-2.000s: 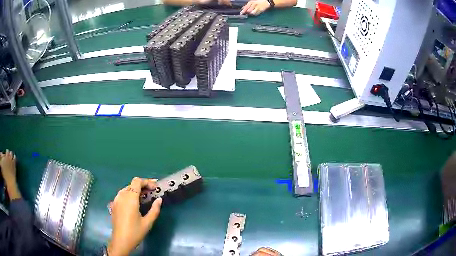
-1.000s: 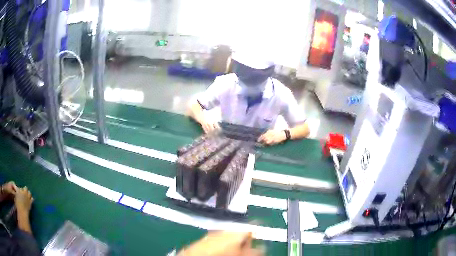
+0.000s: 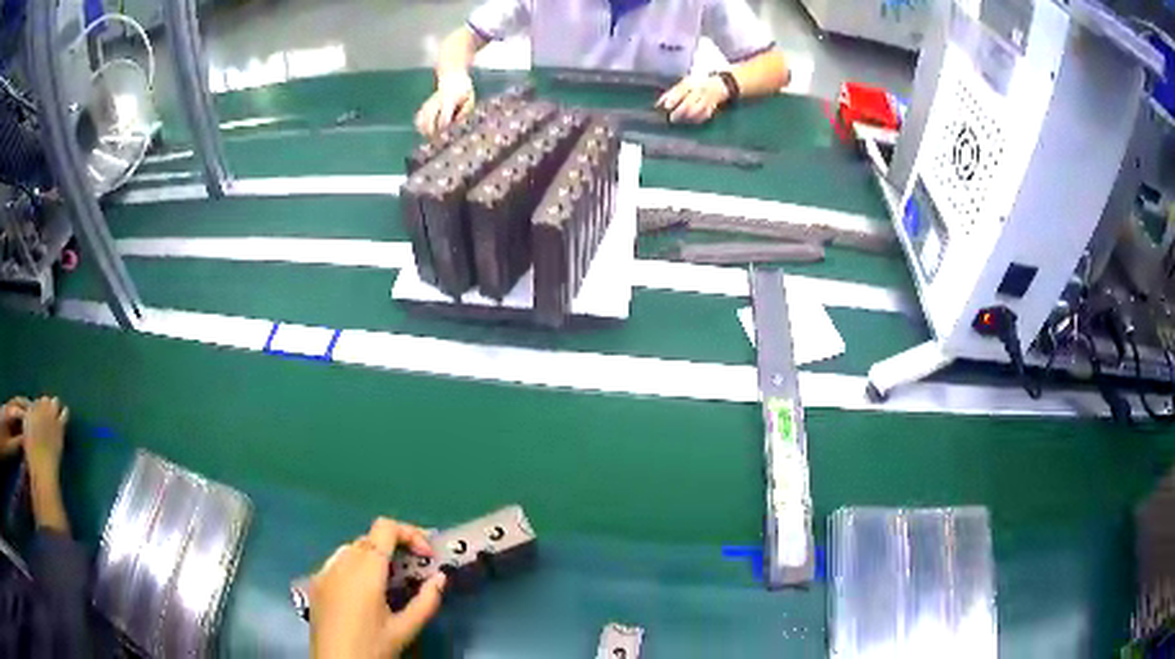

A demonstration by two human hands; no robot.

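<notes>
My left hand (image 3: 367, 595) is at the lower left, with thumb and fingers around the near end of the stacked strips (image 3: 479, 546), a thick grey block with dark round holes that lies diagonally on the green bench. A single perforated strip (image 3: 620, 640) shows only its top end at the bottom edge, right of the stack. My right hand is not in view.
Large strip stacks (image 3: 483, 206) stand on a white board (image 3: 616, 286). A long bar (image 3: 782, 438) lies right of centre, with clear trays (image 3: 912, 579) beyond it and at left (image 3: 174, 547). A white cabinet (image 3: 979, 193) stands at right. A coworker's hands (image 3: 696, 98) are opposite.
The view tilted up, then came back down. My right hand, partly seen at the bottom edge earlier, is out of the picture. A grey strip now lies by the long bar's far end.
</notes>
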